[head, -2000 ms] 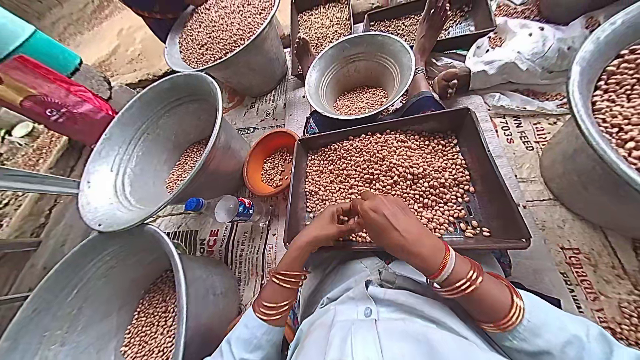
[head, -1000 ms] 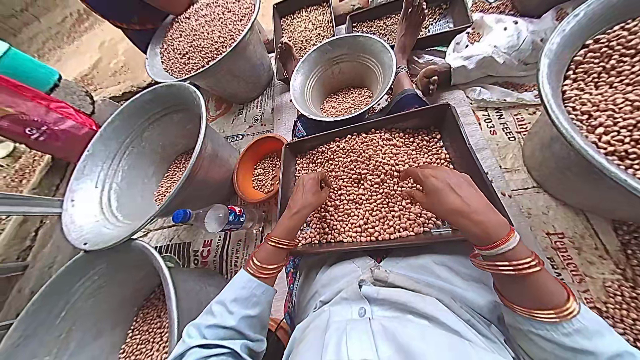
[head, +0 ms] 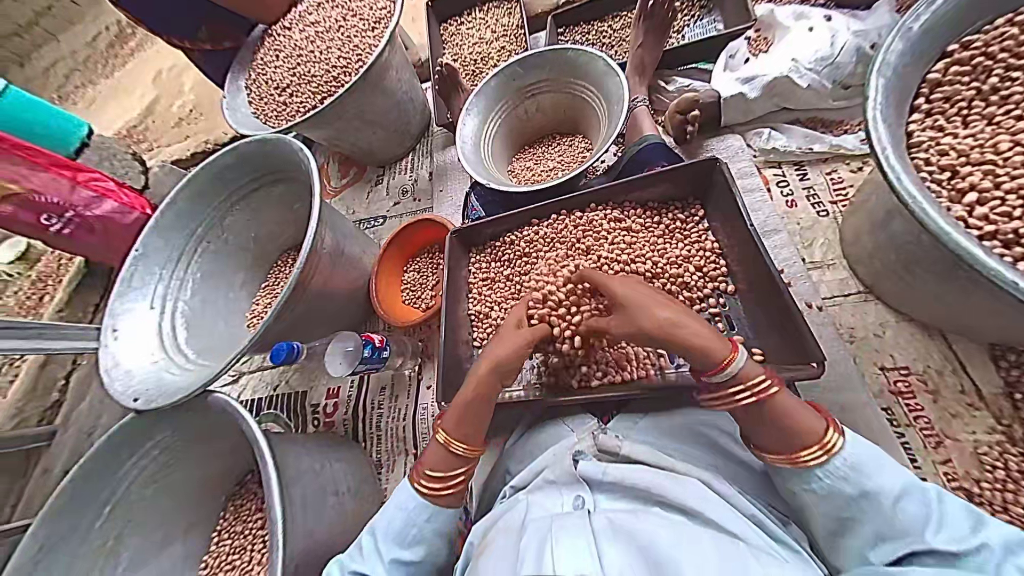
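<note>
A dark metal tray [head: 772,296] rests at my lap, spread with pinkish-brown nuts [head: 632,240] that look like shelled peanuts. My left hand [head: 512,340] and my right hand [head: 636,312] face each other over the tray's near half, with a heap of nuts scooped between them. Some nuts below the hands are blurred, as if falling. Part of the tray's bare bottom shows near its front edge. An orange bowl [head: 386,276] holding some nuts stands against the tray's left side.
Large metal pots [head: 344,272] holding nuts stand at left, top left and right [head: 920,256]. Another metal pot [head: 480,120] sits beyond the tray, beside a person's feet [head: 652,36]. A plastic bottle [head: 400,352] lies left of the tray. More trays [head: 436,72] are at the back.
My hands were apart on the nuts a second ago; now they have come together around a scooped heap. More of the tray's bottom shows near its front edge.
</note>
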